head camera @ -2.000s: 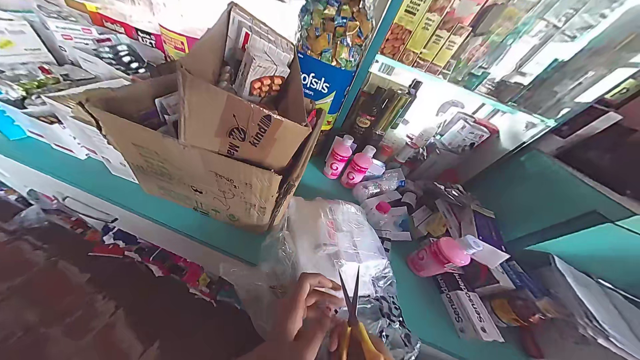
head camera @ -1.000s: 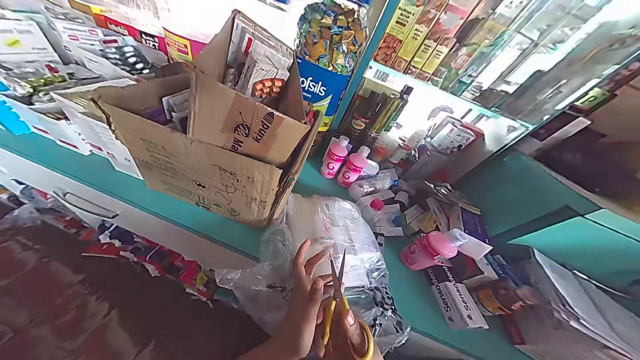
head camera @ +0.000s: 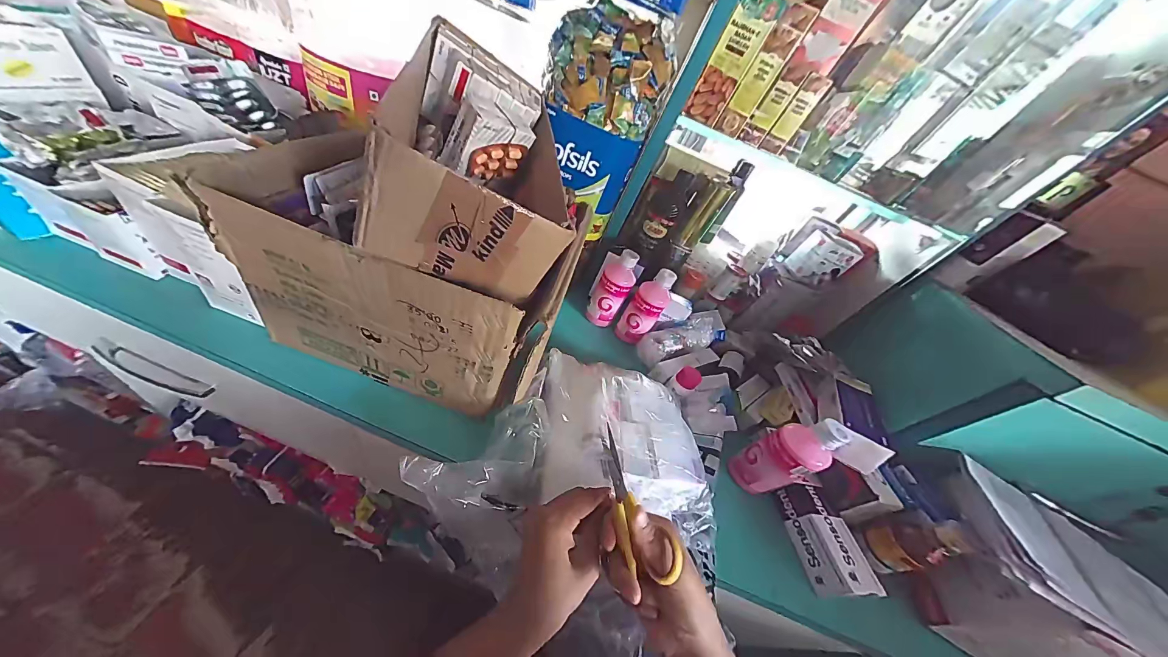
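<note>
My right hand [head camera: 662, 570] grips yellow-handled scissors [head camera: 628, 538], whose dark blades point away over a clear plastic bag [head camera: 630, 429]. White packages show through the bag, which lies at the counter's front edge and hangs partly over it. My left hand [head camera: 561, 547] is right beside the scissors, fingers bent in toward the bag; whether it pinches the film is hard to see. The blades look nearly closed.
An open cardboard box [head camera: 383, 319] of medicine packs stands left of the bag on the teal counter [head camera: 319, 365]. Pink bottles [head camera: 643, 306], another pink bottle [head camera: 780, 456] lying down, and toothpaste boxes [head camera: 826, 543] are to the right. A glass shelf [head camera: 821, 201] rises behind.
My left hand's fingers, spread over the bag a second ago, are now bent in close beside the scissors. The scissors remain in my right hand above the bag.
</note>
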